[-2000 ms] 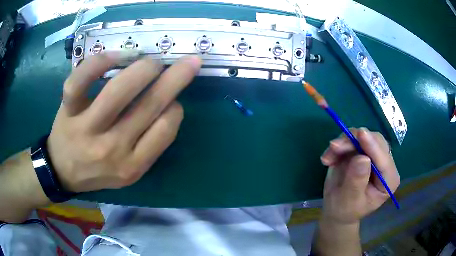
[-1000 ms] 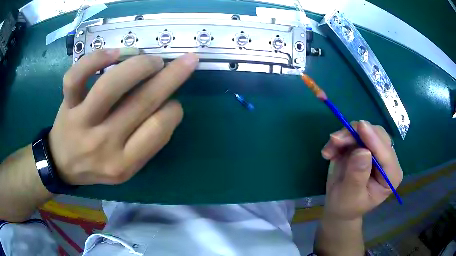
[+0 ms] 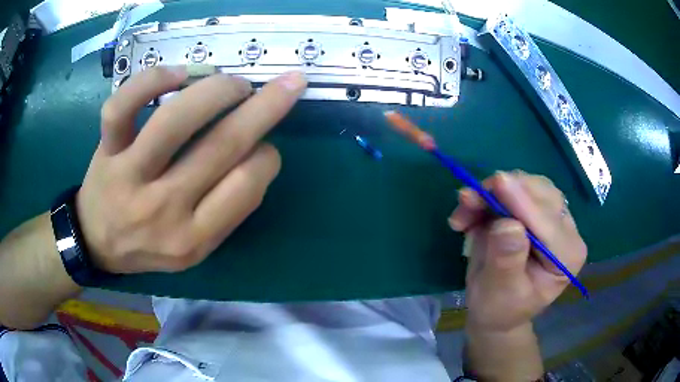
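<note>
The long silver plate on its fixture (image 3: pixel 335 71), with a row of round holes, lies across the bench at the top. My left hand (image 3: pixel 175 171) lies over its front left part, fingers apart, fingertips against the plate. A small pale piece shows at the thumb tip; I cannot tell what it is. My right hand (image 3: pixel 522 246) holds the fine brush (image 3: pixel 477 185) by its blue handle. The orange-brown bristles point up left, just off the plate's front edge, apart from it. The tiny blue needle tip (image 3: pixel 368 148) lies on the bench between my hands.
A shiny strip with a row of circles (image 3: pixel 555 104) lies slanted on the green bench (image 3: pixel 358 231) at the right. Pale tape (image 3: pixel 101 46) is at the fixture's left end. A black fitting (image 3: pixel 474 73) sticks out of its right end. White strips border the bench's far side.
The brush and my right hand have moved left; the bristles have left the plate's front right corner. My left hand stays on the plate. The view has shifted slightly.
</note>
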